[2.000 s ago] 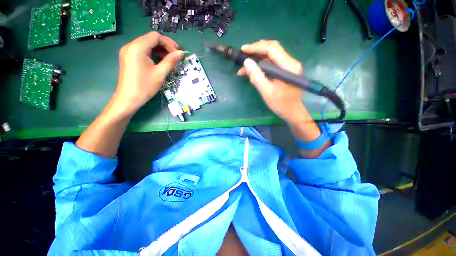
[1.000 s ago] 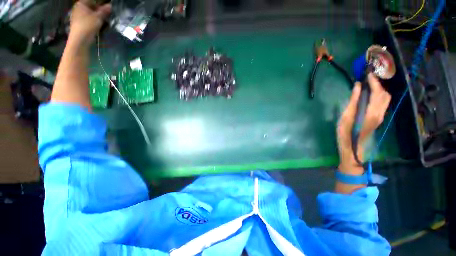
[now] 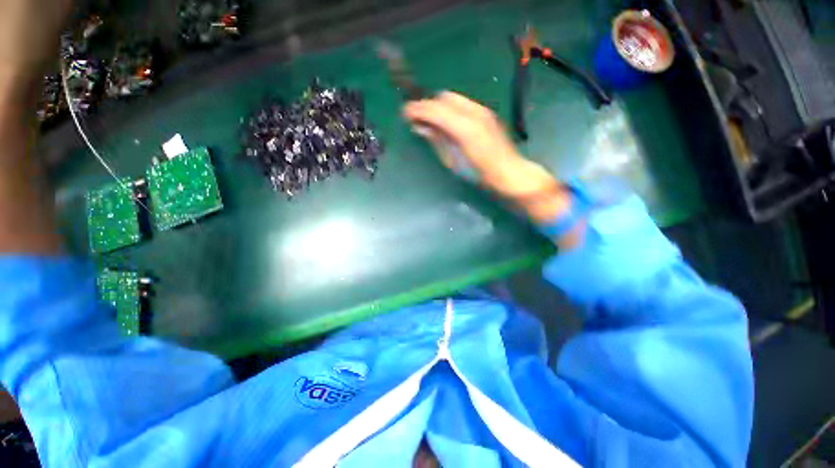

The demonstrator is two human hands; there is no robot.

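Note:
My right hand (image 3: pixel 467 142), blurred, is over the middle of the green mat, closed around the dark soldering iron (image 3: pixel 403 78), whose blurred tip points up and left. A blue band (image 3: pixel 572 208) is round my right wrist. My left forearm (image 3: pixel 27 137) fills the left edge, large and blurred; the hand is cut off by the frame. A thin whitish solder wire (image 3: pixel 87 137) curves down from the upper left to the green boards (image 3: pixel 185 187). Several boards lie green side up at left, one partly behind my left sleeve.
Small black components (image 3: pixel 311 142) lie heaped in the mat's middle. Black-handled cutters (image 3: pixel 540 59) and a blue roll (image 3: pixel 641 44) are at upper right. A black tray (image 3: pixel 732 119) stands far right. Blurred boards (image 3: pixel 128 69) sit on the dark strip at upper left. A white scrap (image 3: pixel 174 145) touches a green board.
My right hand has moved from the blue roll leftward to the mat's middle with the iron. My left arm has shifted to the left edge, its hand leaving view. The whole view has tilted.

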